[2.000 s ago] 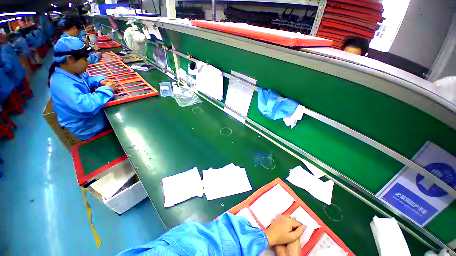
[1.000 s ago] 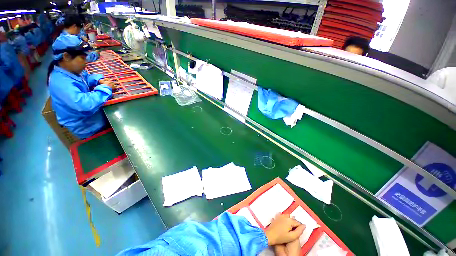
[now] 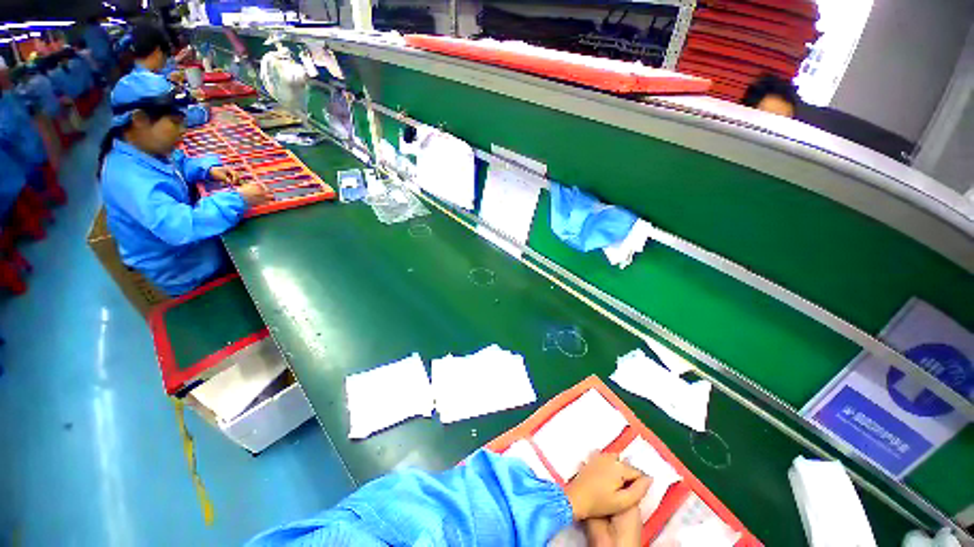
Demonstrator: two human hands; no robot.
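Observation:
A red tray (image 3: 513,434) lies at the bottom centre, its visible slots filled with white rectangles (image 3: 582,432). My left hand (image 3: 607,488) rests over it with curled fingers, crossed over my right hand (image 3: 617,529). My right hand is mostly hidden and cut off by the bottom edge. I cannot see anything held in either hand. Two loose white stacks of sleeves, the left (image 3: 390,396) and the right (image 3: 482,385), lie side by side left of the tray.
Loose white sheets (image 3: 664,391) lie beyond the tray; a white bundle (image 3: 832,506) is at right. A green partition (image 3: 684,291) with a rail borders the bench (image 3: 368,288). A worker in blue (image 3: 171,214) sits at left by another red tray (image 3: 320,191). A head shows behind the partition.
My hands have stayed in place on the tray. The worker at left has moved their hands over their tray. The head behind the partition has shifted right; a white shape at the right edge is gone.

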